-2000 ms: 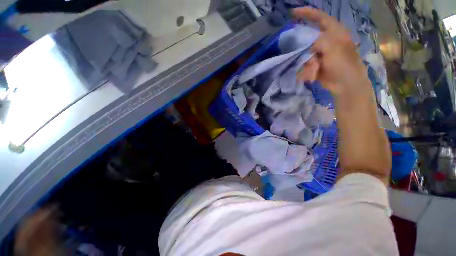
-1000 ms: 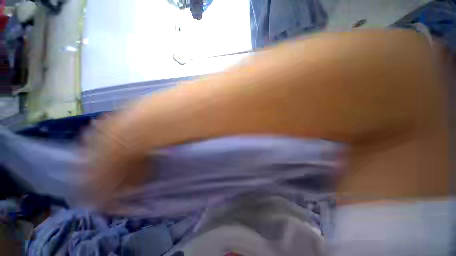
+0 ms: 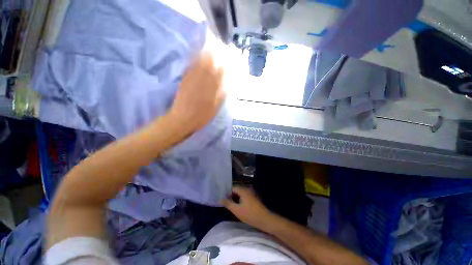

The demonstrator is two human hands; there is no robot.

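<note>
A large blue-grey cloth panel (image 3: 124, 62) lies over the left of the pale machine table and hangs over its front edge. My left hand (image 3: 202, 93), blurred, is curled on its upper right edge, left of the needle area; its fingertips are unclear. My right hand (image 3: 246, 206) pinches the hanging lower right corner below the table edge. The white sewing machine head (image 3: 321, 26) is at the top, with a dark grey ribbed cylinder (image 3: 256, 59) in the glare. The needle is not clear.
Small grey-blue pieces (image 3: 362, 88) lie right of the needle area, over a thin metal rod (image 3: 403, 122). A blue basket (image 3: 375, 220) with grey pieces is at lower right. Crumpled blue-grey work (image 3: 155, 227) lies below left. A ruler scale (image 3: 310, 144) runs along the table edge.
The view has swung from the right basket back to the machine. The large cloth is now spread on the table's left, with my left hand on it and my right hand at its corner.
</note>
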